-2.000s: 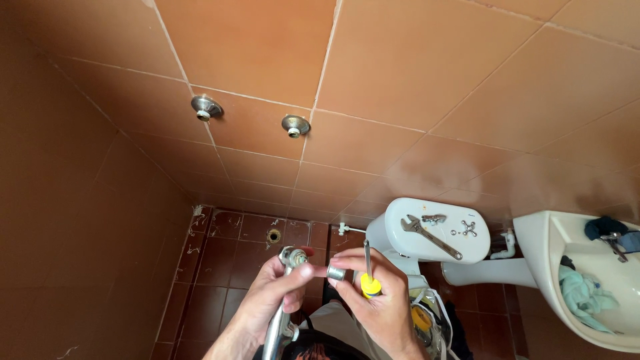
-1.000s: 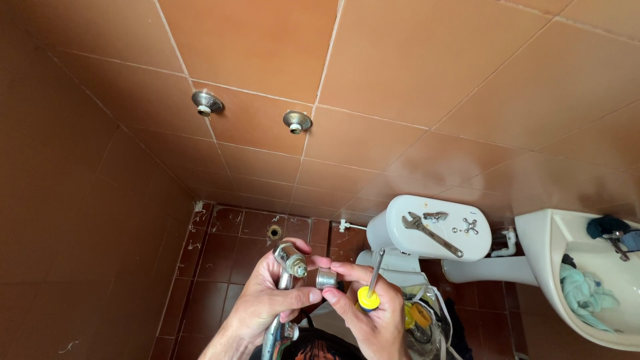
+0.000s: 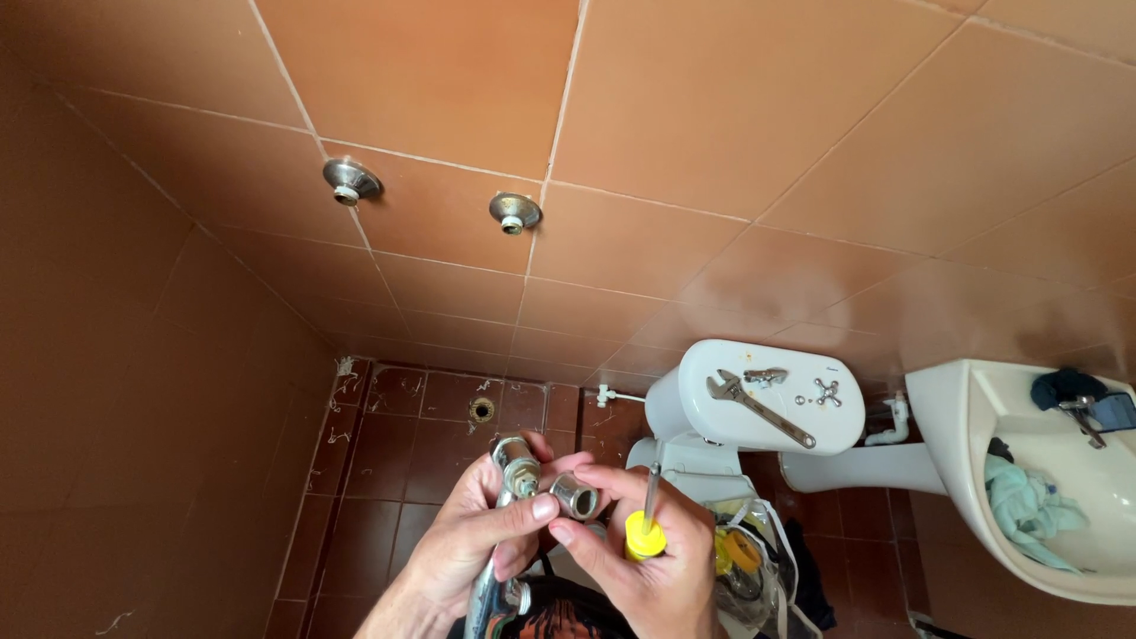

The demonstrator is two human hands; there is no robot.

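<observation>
My left hand [image 3: 475,524] grips a chrome mixer tap body [image 3: 517,466] whose brass valve stem points up and toward me. Between the fingertips of both hands is a short chrome sleeve [image 3: 574,495], its open end facing right, close beside the valve. My right hand [image 3: 657,550] pinches this sleeve with thumb and index finger, and a screwdriver with a yellow handle [image 3: 645,535] is tucked in the same hand, shank upward. Two wall connections with chrome flanges, a left one [image 3: 351,181] and a right one [image 3: 515,213], stick out of the tiled wall.
On the toilet cistern lid [image 3: 701,426] lie an adjustable wrench [image 3: 763,410], a cross handle [image 3: 827,392] and small chrome parts. A washbasin [image 3: 954,470] with a pale green cloth [image 3: 1029,510] stands at right. A floor drain [image 3: 481,409] and a clear bag of tools [image 3: 754,568] are below.
Two seconds ago the chrome sleeve was in my right fingers, its side toward me; now its open end faces right and my left fingertips touch it too. The tap body has turned slightly.
</observation>
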